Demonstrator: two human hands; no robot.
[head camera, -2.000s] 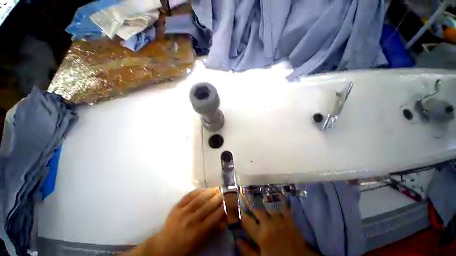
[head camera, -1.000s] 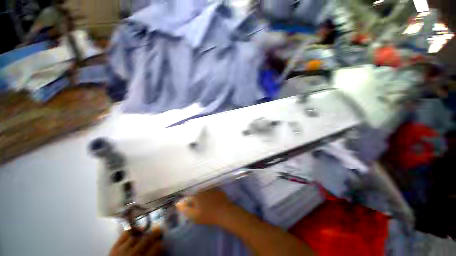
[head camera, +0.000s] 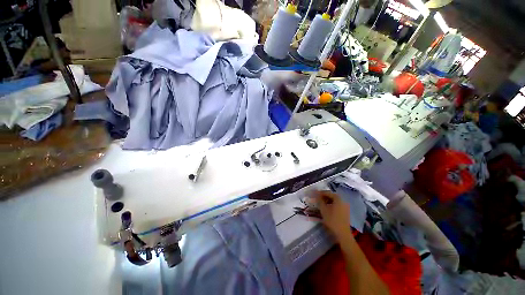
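My right hand (head camera: 333, 208) reaches in from the lower right, right of the needle area. Its fingertips are at small dark metal snips (head camera: 308, 212) on the white table; whether they grip them cannot be told. My left hand is not in view. The blue-grey shirt cloth (head camera: 236, 248) lies below the machine head, spread from the needle area to the table's front edge. The white sewing machine head (head camera: 224, 178) runs diagonally across the middle. The presser foot area (head camera: 152, 252) is lit at its left end.
A large blue-grey garment heap (head camera: 190, 95) stands behind the machine. Two thread cones (head camera: 282, 34) are at the back. Red cloth (head camera: 380, 268) lies at lower right, beside a rolled pale cloth (head camera: 423, 227). A plastic-wrapped brown board (head camera: 52, 158) is at left.
The view has swung right. My right hand has left the needle area and moved right to the snips. My left hand, earlier by the needle, is out of view.
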